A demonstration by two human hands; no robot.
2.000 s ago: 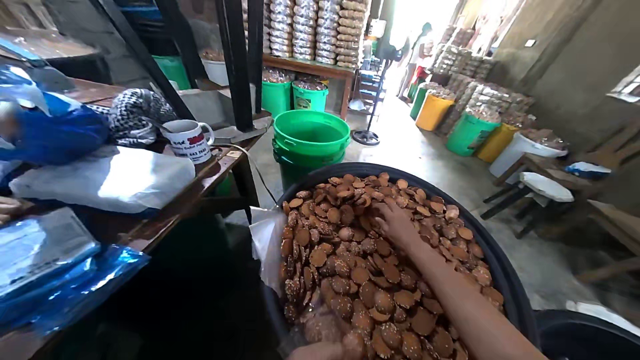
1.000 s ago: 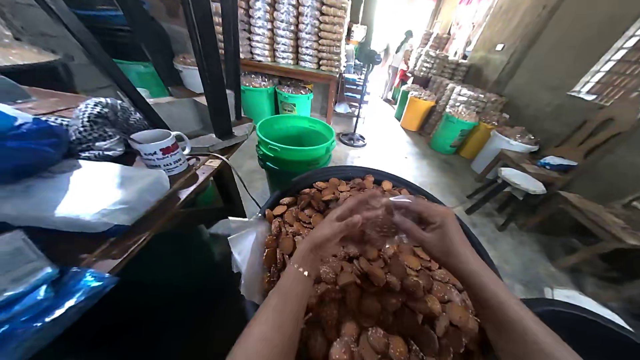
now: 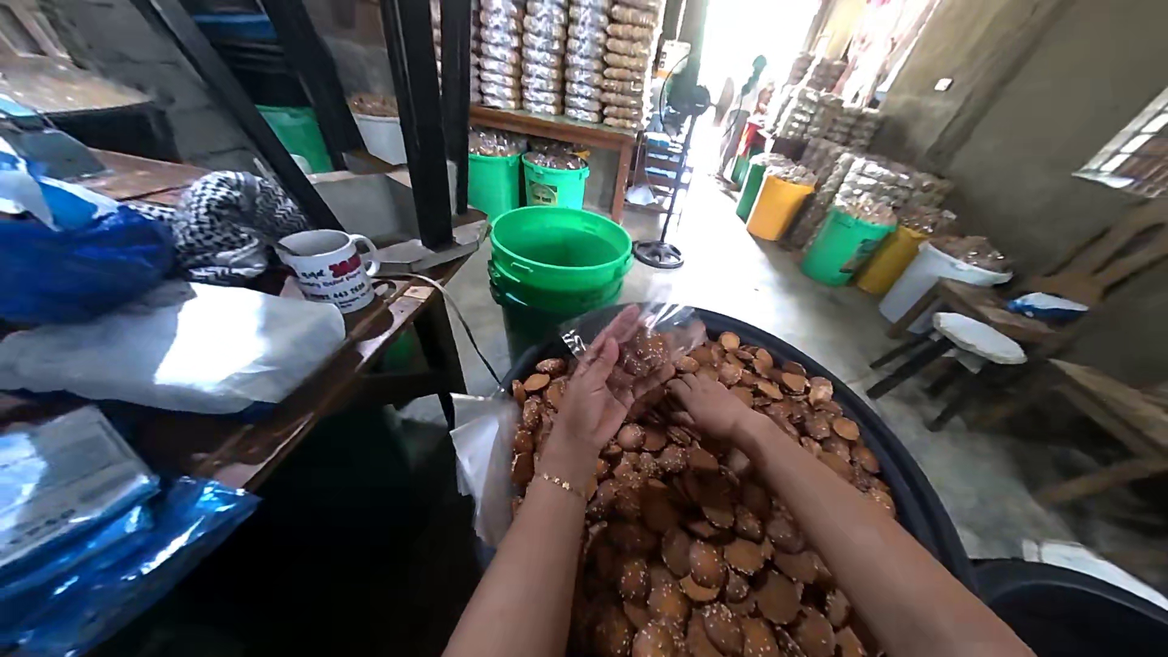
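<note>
A large dark tub [image 3: 922, 511] is heaped with round brown cookies [image 3: 721, 557] topped with pale seeds. Over its far side, my left hand [image 3: 598, 388], with a thin bracelet at the wrist, supports a clear plastic bag [image 3: 671, 333] that has some cookies inside. My right hand [image 3: 707, 401] is close beside it at the bag, its fingers bent and partly hidden, low over the heap; whether they grip a cookie or the bag's edge cannot be made out. White plastic sheets [image 3: 484, 456] hang at the tub's left rim.
Stacked green buckets [image 3: 561, 251] stand beyond the tub. On the left, a wooden table [image 3: 301, 411] bears a printed mug [image 3: 328, 269], a checkered cloth [image 3: 233, 219] and blue plastic packs [image 3: 137, 547]. A stool [image 3: 976, 338] and filled buckets are to the right, a pedestal fan [image 3: 675, 164] farther back.
Two seconds ago my right hand lay on the heap; one second ago both hands were together around cookies. Now the clear bag, with cookies inside, shows spread at my left hand.
</note>
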